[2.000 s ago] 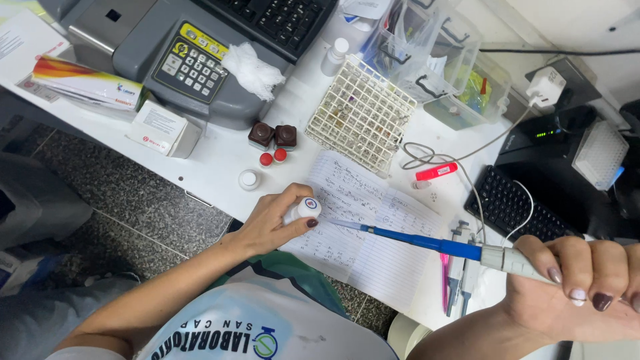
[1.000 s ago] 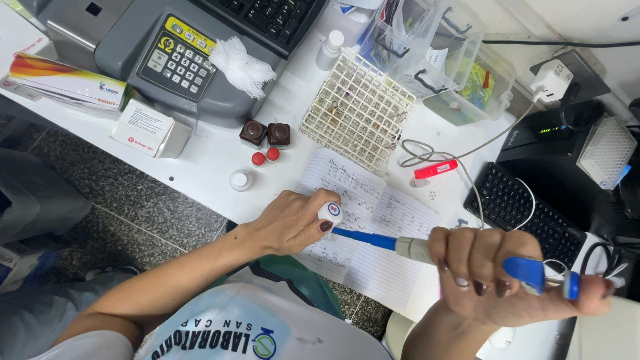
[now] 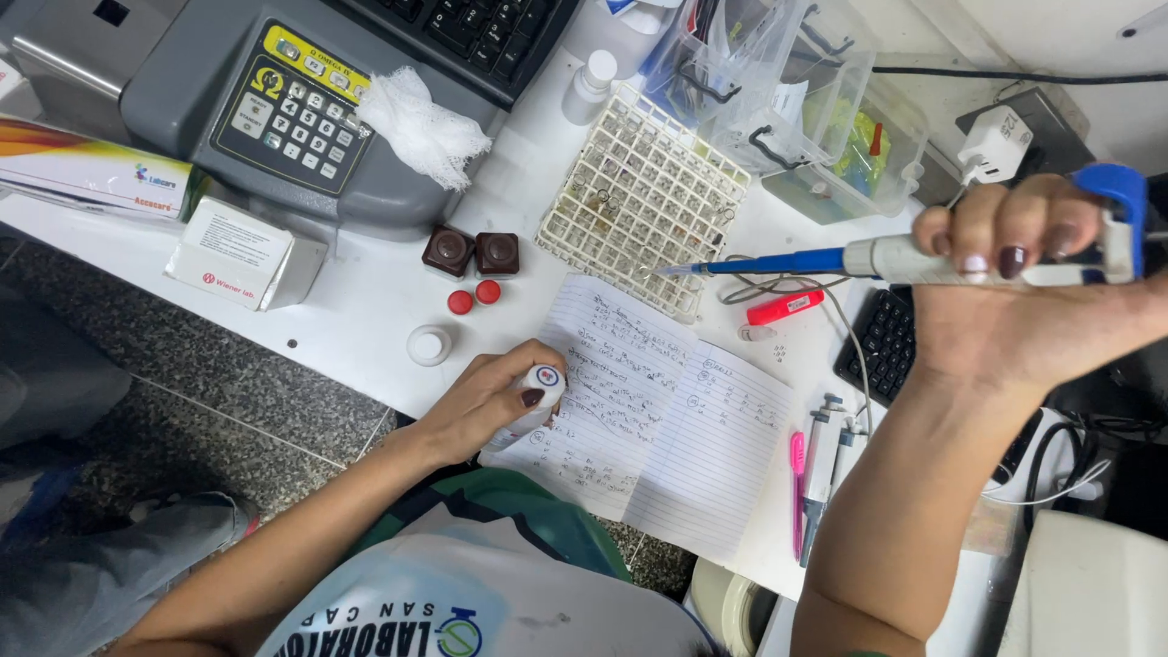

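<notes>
My left hand (image 3: 497, 397) holds a small white plastic bottle (image 3: 534, 397) over the left edge of an open handwritten notebook (image 3: 639, 429). In my right hand (image 3: 1013, 246) is a micropipette (image 3: 890, 259) with a blue lower shaft, held nearly level. Its clear tip (image 3: 680, 269) is over the lower right part of a white test tube rack (image 3: 643, 192), above the notebook; whether it enters a tube I cannot tell. A white cap (image 3: 429, 346) lies left of the notebook, near two brown bottles (image 3: 473, 253) and two red caps (image 3: 474, 297).
A grey analyser (image 3: 301, 128) with a keypad and white gauze (image 3: 424, 128) stands at upper left, beside cartons (image 3: 242, 251). Clear plastic bins (image 3: 821, 137) are behind the rack. A red marker (image 3: 785, 307), a pink pen (image 3: 797, 493), more pipettes (image 3: 826, 456) and a cable lie to the right.
The pipette tip has moved from the bottle in my left hand up to the tube rack. My right hand has risen with it. My left hand still holds the bottle.
</notes>
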